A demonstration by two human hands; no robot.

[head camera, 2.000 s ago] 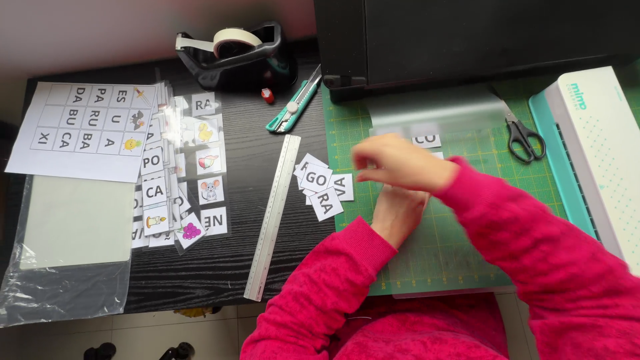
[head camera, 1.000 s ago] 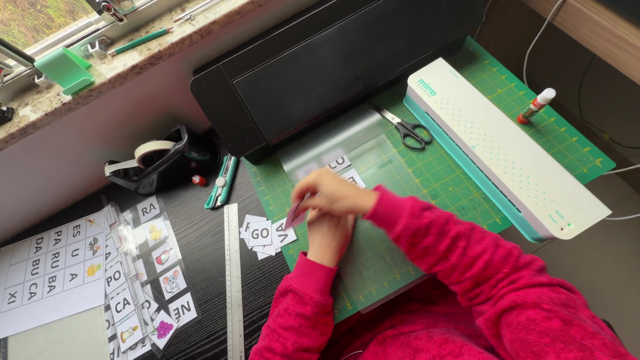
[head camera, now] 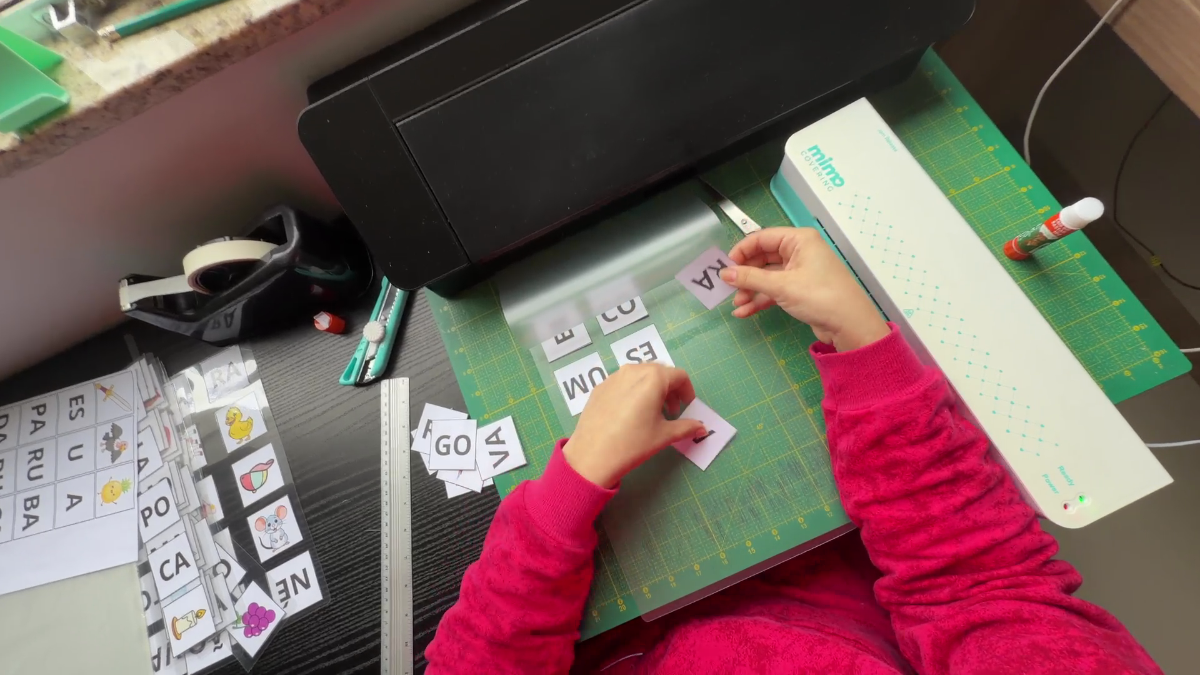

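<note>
Between the fingers of my right hand (head camera: 797,281) is a square paper syllable card (head camera: 705,277), held above a clear laminating pouch (head camera: 750,422). My left hand (head camera: 637,417) pinches another syllable card (head camera: 708,441) low over the pouch. The pouch lies on a green cutting mat (head camera: 469,328), its upper sheet curled back near the printer. Several cards, among them an "ES" card (head camera: 641,349) and a "UM" card (head camera: 581,382), lie in the pouch left of my right hand. A loose pile with a "GO" card (head camera: 452,444) on top sits at the mat's left edge.
A white laminator (head camera: 966,319) stands right, a black printer (head camera: 600,131) behind. Scissors (head camera: 736,214) are partly hidden beside the laminator. Left are a metal ruler (head camera: 397,525), a utility knife (head camera: 375,333), a tape dispenser (head camera: 272,272) and laminated picture cards (head camera: 255,474). A glue stick (head camera: 1050,230) stands far right.
My hands, close together before, are now apart, with the right one farther right and a card in each. The view has shifted and come closer.
</note>
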